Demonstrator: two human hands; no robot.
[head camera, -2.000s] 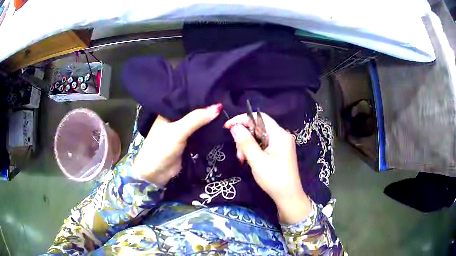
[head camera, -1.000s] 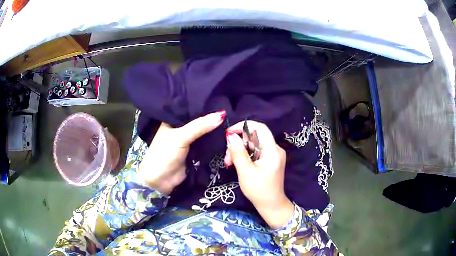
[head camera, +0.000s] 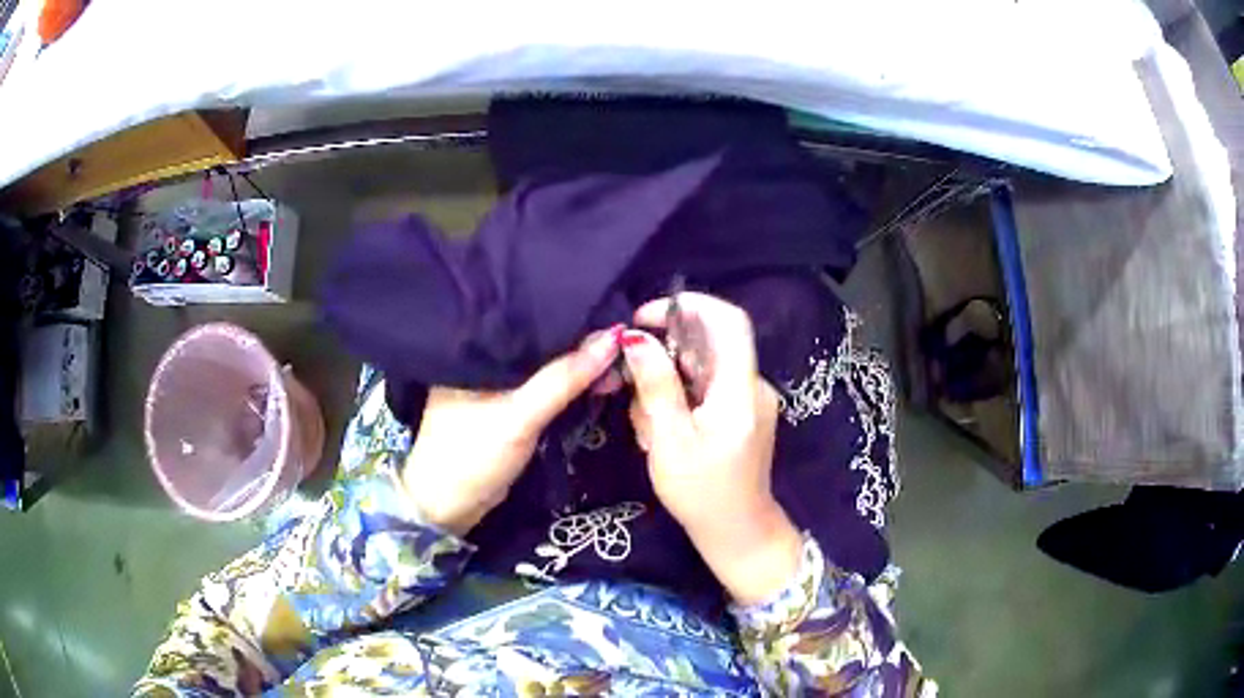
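Note:
A dark purple garment (head camera: 587, 232) with pale floral embroidery lies over my lap. My left hand (head camera: 498, 430) has its thumb and finger closed on the garment's cloth near the middle. My right hand (head camera: 709, 430) holds dark metal thread snips (head camera: 677, 327) in its palm, the tips pointing up. Its thumb and fingertip are pinched together and touch my left fingertips. Whatever lies between the right fingertips is too small to make out; a needle or thread cannot be told.
A white-covered table (head camera: 614, 48) crosses the top. At left are a pink translucent bin (head camera: 218, 423) and a white box of spools (head camera: 212, 252). At right stands a grey cabinet (head camera: 1132, 314) with a blue edge; dark cloth (head camera: 1139, 539) lies on the floor.
My two hands have come together, so their fingertips now meet. The purple cloth at the left has shifted down a little. The snips stay in my right hand.

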